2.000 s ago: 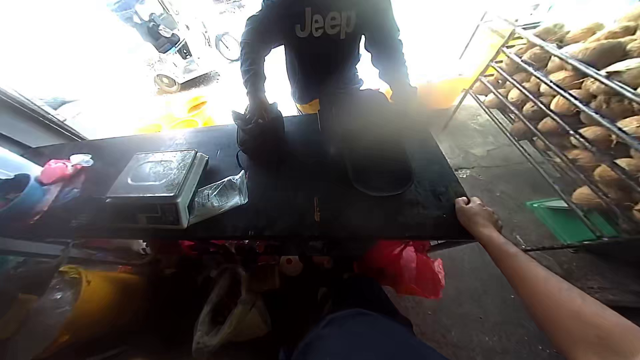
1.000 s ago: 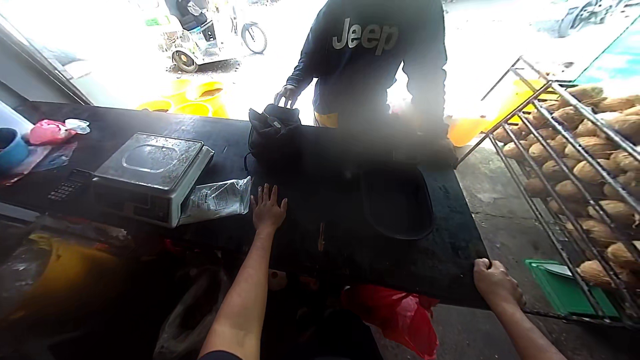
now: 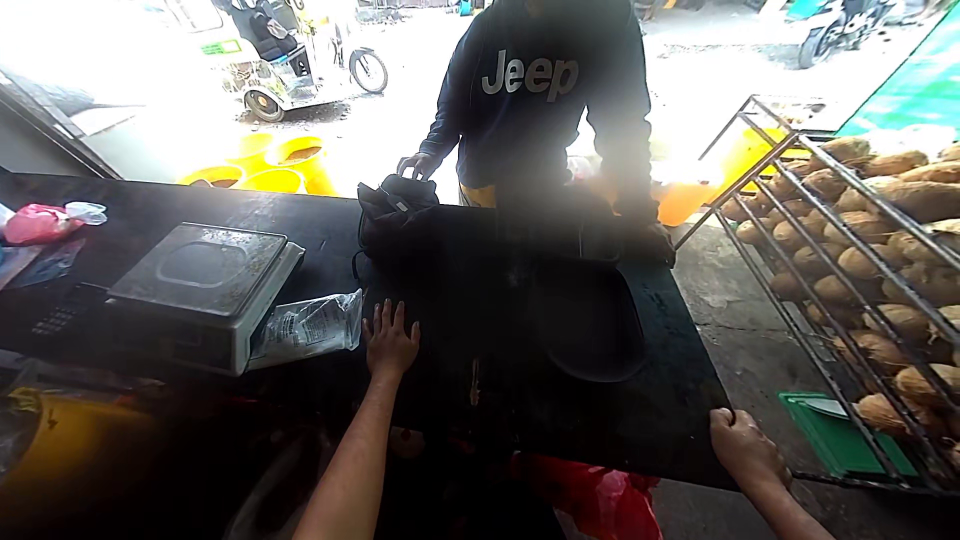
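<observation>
My left hand (image 3: 391, 341) rests flat on the black tabletop (image 3: 442, 375), fingers spread, just right of a clear plastic bag with printing (image 3: 311, 328). That bag lies against a metal-topped weighing scale (image 3: 206, 270). At the table's right corner, my right hand (image 3: 746, 446) is closed around the edge. Across the table a person in a dark hoodie (image 3: 540, 112) has one hand on a black bag (image 3: 397, 214); their other arm reaches down to the table's far right. A black tray-like object (image 3: 596, 330) lies between us, its far part in dark haze.
A metal rack of coconuts (image 3: 862, 262) stands to the right, with a green tray (image 3: 847, 435) low beside it. Red plastic (image 3: 600, 495) hangs below the table's near edge. Yellow buckets (image 3: 277, 180) stand beyond the table. A pink plastic bundle (image 3: 43, 223) lies at far left.
My left hand, not in view two seconds ago, came onto the table by one second ago and stays there. My right hand remains at the corner. The view has tilted up.
</observation>
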